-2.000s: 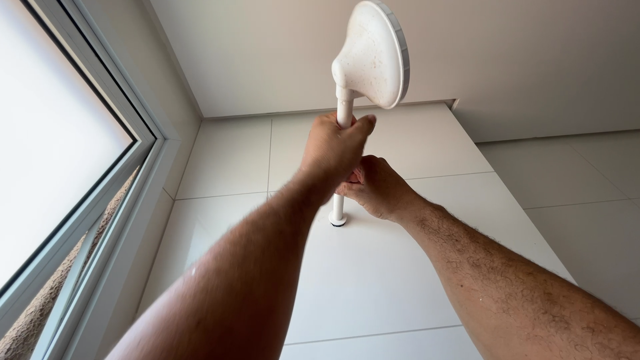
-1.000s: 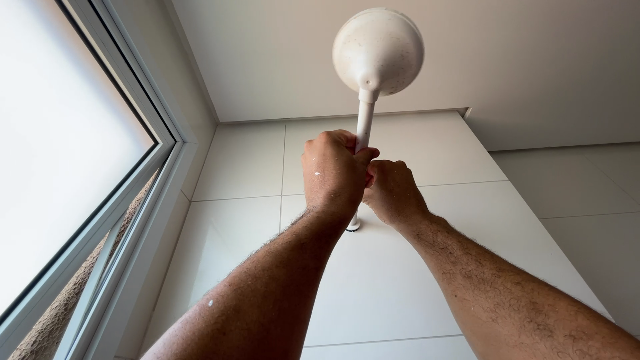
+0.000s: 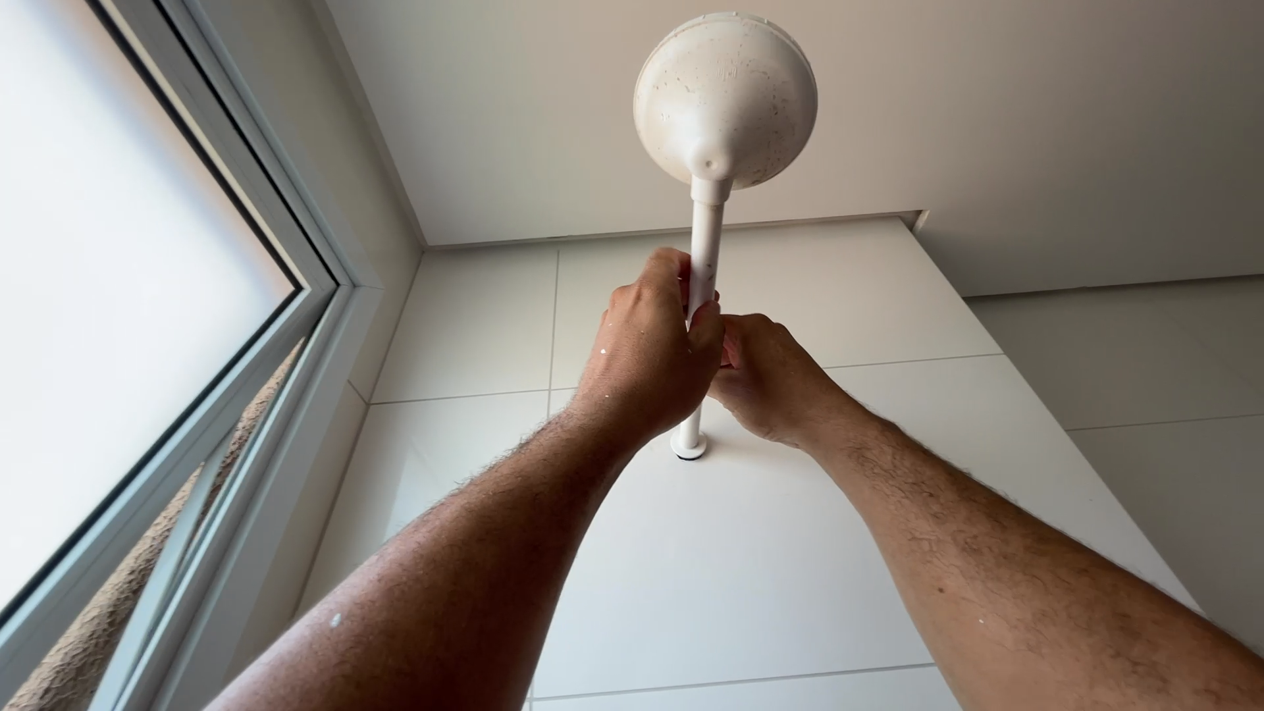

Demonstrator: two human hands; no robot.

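Observation:
A white plastic shower head [image 3: 726, 104] with specks on its shell sits at the top of a white shower arm pipe [image 3: 705, 237]. The pipe runs down to a round flange [image 3: 688, 444] at the tiled wall. My left hand [image 3: 657, 341] is wrapped around the pipe below the shower head, its thumb on the near side. Just below and to the right, my right hand [image 3: 765, 375] grips the pipe too, its fingers partly hidden behind my left hand.
A tilted window with a light metal frame [image 3: 326, 276] and frosted pane is on the left, with a rough wall showing through its gap. Large pale tiles [image 3: 770, 553] cover the wall. Above is a plain ceiling [image 3: 1037, 128], with a recessed wall section [image 3: 1136, 365] on the right.
The shower head faced right two seconds ago; it has turned, and its cone-shaped back now shows toward me. Both hands have stayed around the pipe.

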